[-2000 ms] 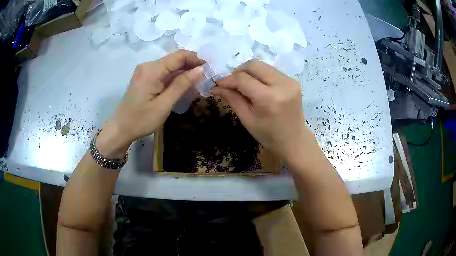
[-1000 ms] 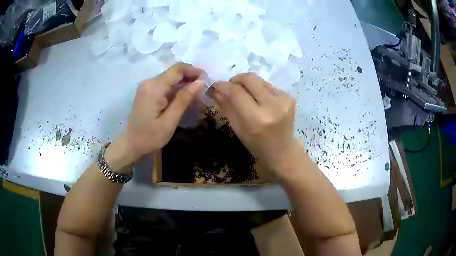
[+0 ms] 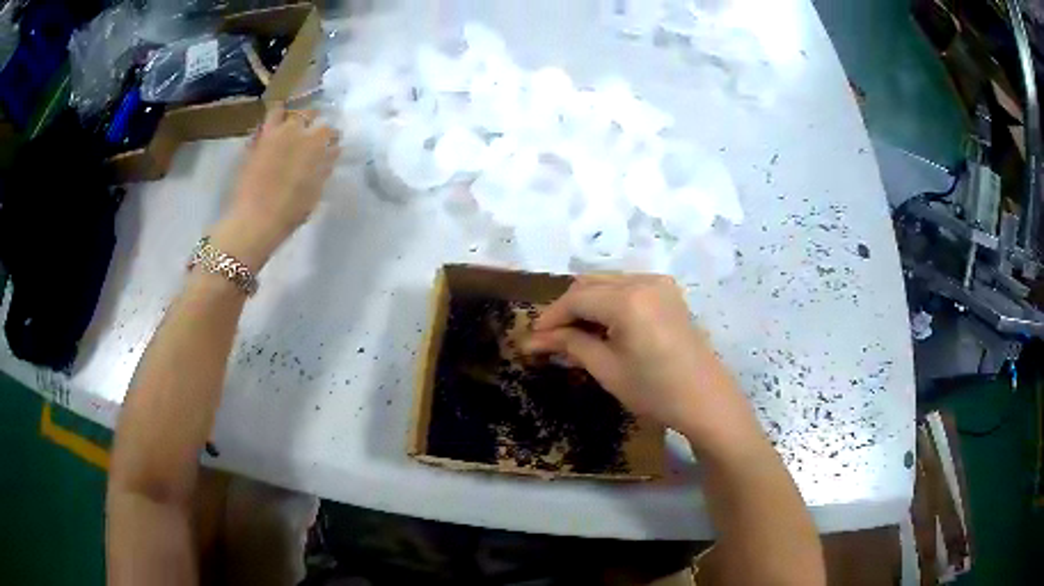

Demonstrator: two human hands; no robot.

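Observation:
A shallow brown cardboard tray (image 3: pixel 430 378) sits near the table's front edge, with many tiny dark parts (image 3: pixel 481 418) heaped in it. My right hand (image 3: pixel 618 343) is over the tray, thumb and fingertips close together at the parts; whether a part is between them cannot be told. My left hand (image 3: pixel 286 172) is at the upper left, fingers by the side box's front wall and left of the pile; what it holds, if anything, is hidden. Frosted white translucent pieces (image 3: pixel 527 172) lie in a loose pile behind the tray.
A low brown side box (image 3: pixel 195 118) holds clear bags and blue items. A black cloth or bag (image 3: pixel 57 229) hangs at the left edge. Dark specks (image 3: pixel 801 424) are scattered on the right. A grey metal machine (image 3: pixel 973 240) stands beyond the right edge.
My hands have come apart. The left moved up and left to the side box; the right moved down into the tray. The translucent piece between them no longer shows there. The view has shifted left.

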